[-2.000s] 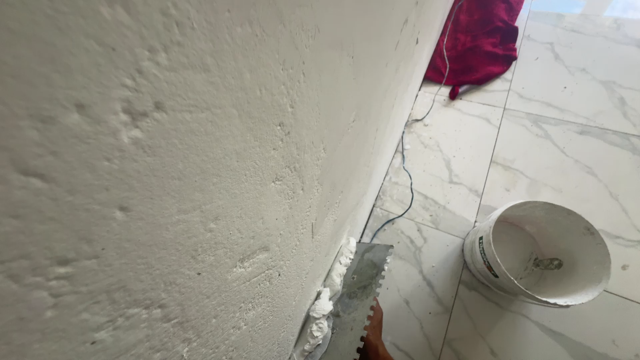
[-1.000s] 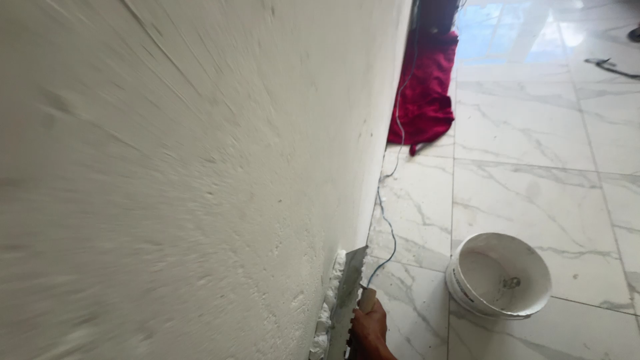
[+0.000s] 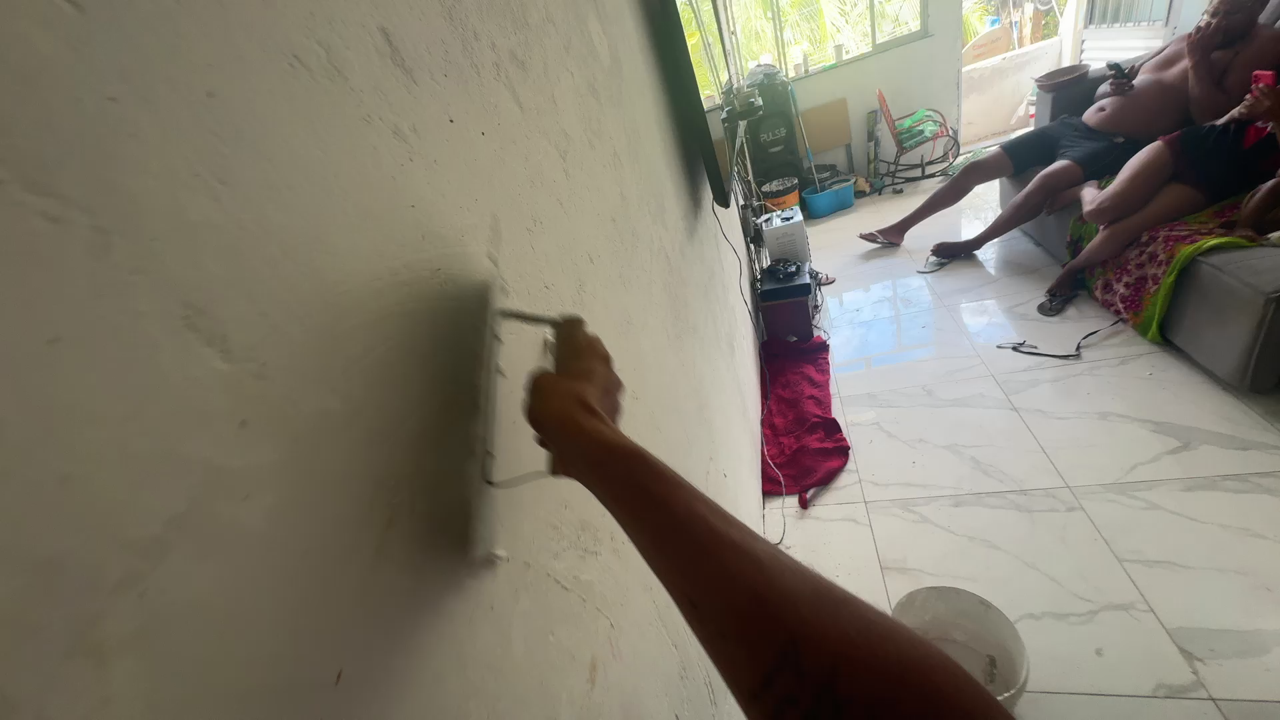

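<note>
My right hand (image 3: 575,400) grips the handle of a plastering trowel (image 3: 487,430), whose long blade lies upright at the pale, pitted wall (image 3: 250,200). The blade is seen nearly edge-on and is blurred. Small white blobs cling to its near edge, and the face toward the wall is hidden. Below my forearm, partly covered by it, a white plastic bucket (image 3: 1005,640) with residue inside stands on the marbled tile floor. My left hand is out of view.
A dark red cloth (image 3: 800,420) and a thin cable (image 3: 765,430) lie along the wall's foot. Beyond them stand a box (image 3: 787,305) and a blue tub (image 3: 829,198). A wall-mounted screen (image 3: 690,100) juts out. People sit on a grey sofa (image 3: 1225,310) at right.
The hand with the trowel has moved up from low by the wall's foot to the middle of the wall. The view has tilted up, bringing the sofa and people into sight.
</note>
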